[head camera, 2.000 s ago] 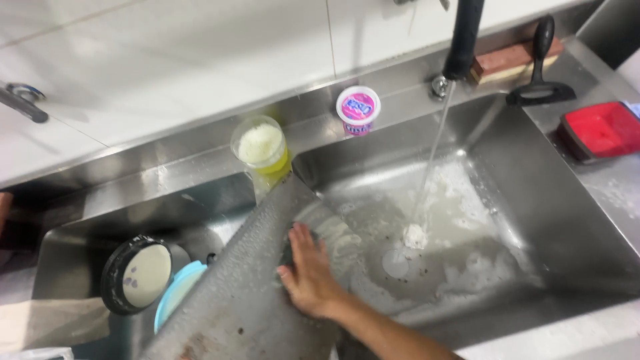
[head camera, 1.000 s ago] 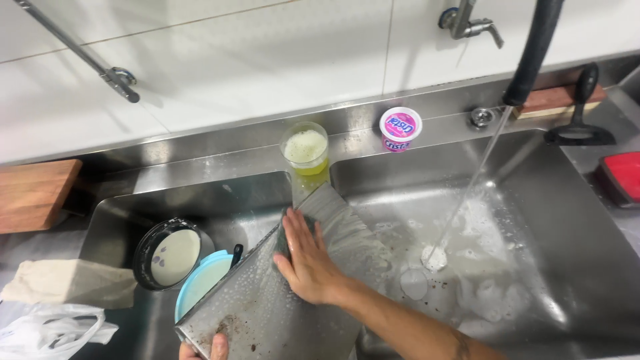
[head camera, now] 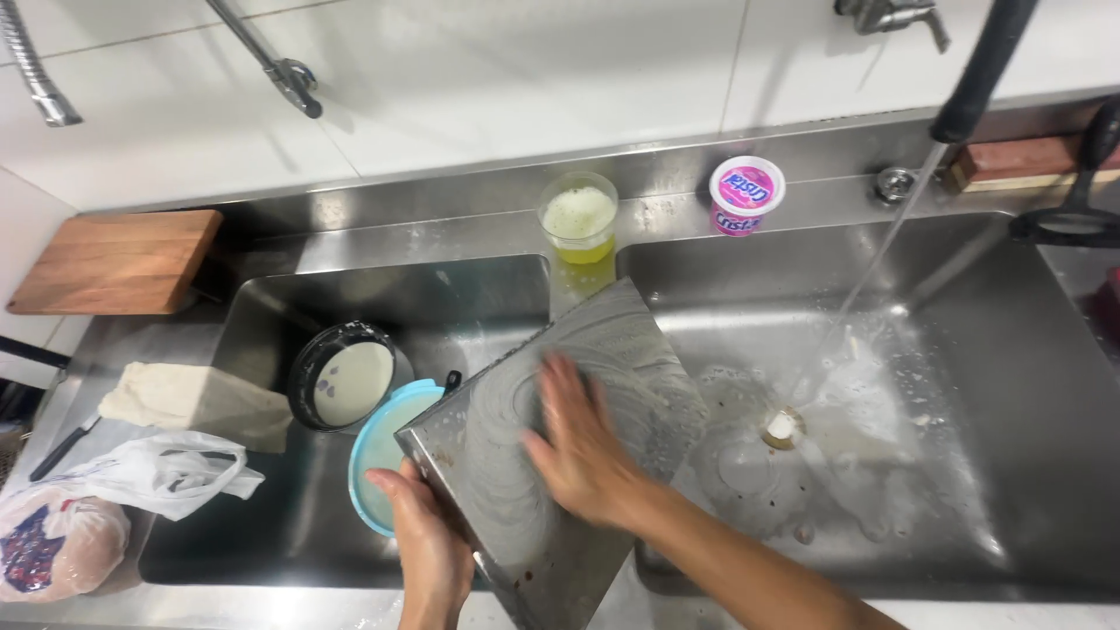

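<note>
A flat metal tray (head camera: 512, 464), streaked with suds and a few brown spots, is tilted over the divider between two sink basins. My left hand (head camera: 429, 538) grips its left edge. Flat on the soapy surface lies my right hand (head camera: 582, 442), blurred; whether a sponge is under it cannot be told. Behind the tray stands a clear cup of yellow foamy liquid (head camera: 579, 219). To its right is a pink-and-white Cristal tub (head camera: 744, 197). A light blue round lid or dish (head camera: 372, 455) and a black-rimmed round pan (head camera: 302, 376) are in the left basin.
Water runs from a black hose spout (head camera: 976, 79) into the right basin (head camera: 1032, 437). On the left are a wooden board (head camera: 114, 262), a cloth (head camera: 188, 402), a knife (head camera: 61, 451) and plastic bags (head camera: 166, 477). A brick-like block (head camera: 1019, 164) and a black utensil (head camera: 1076, 219) lie at right.
My right hand has moved down from the tray's upper part to its middle, and swirled suds now spread over the surface. My left hand, unseen two seconds ago, shows at the tray's edge.
</note>
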